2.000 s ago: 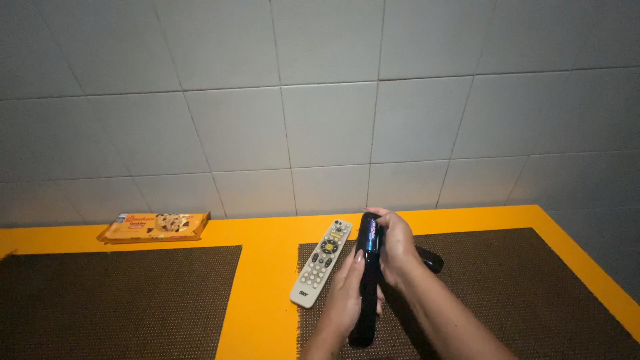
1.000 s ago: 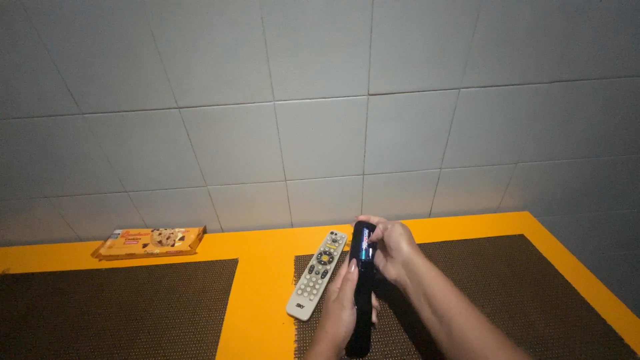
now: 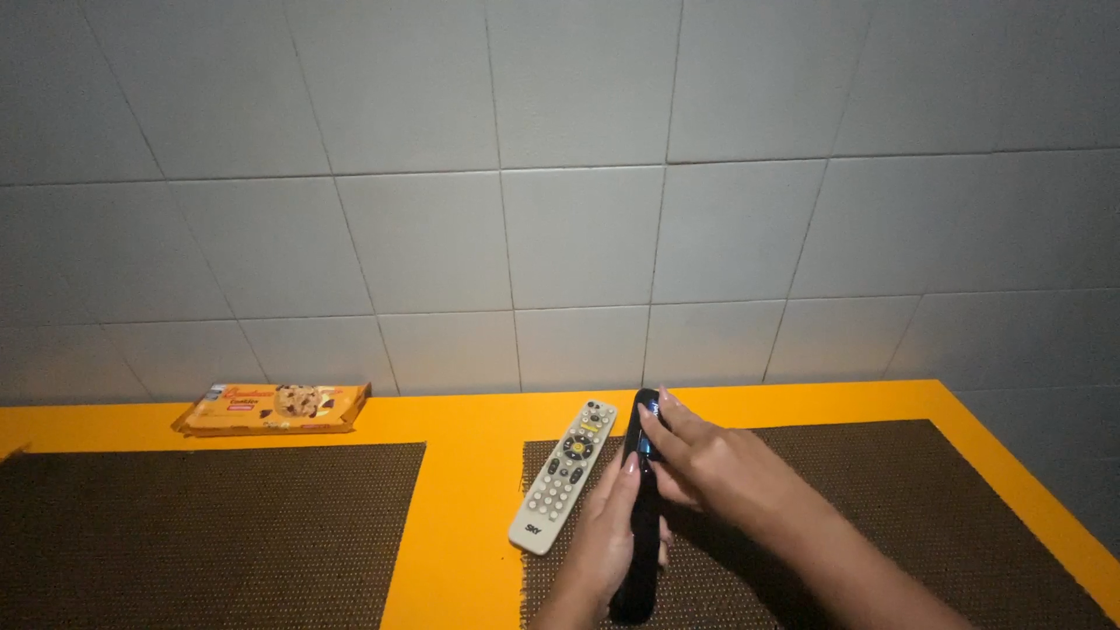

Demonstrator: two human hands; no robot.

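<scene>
My left hand [image 3: 606, 534] is wrapped around the lower middle of a long, glossy black object [image 3: 643, 542], its thumb lying along the near side. The object looks like a case or a remote control; its exact kind I cannot tell. At its upper end, my right hand [image 3: 713, 455] grips it from the right, with fingertips on the shiny top face. A light grey remote control [image 3: 564, 477] with a dark and yellow button ring lies just left of my hands, tilted, partly on the placemat.
A yellow packet of cookies [image 3: 276, 409] lies by the wall at the left. Brown woven placemats [image 3: 210, 534] cover parts of the yellow table [image 3: 464, 525]. Behind it stands a grey tiled wall [image 3: 582, 236].
My right hand's fingers have shifted on the upper end of the black object. A dark item on the right placemat, visible two seconds ago beside my right wrist, is now out of sight.
</scene>
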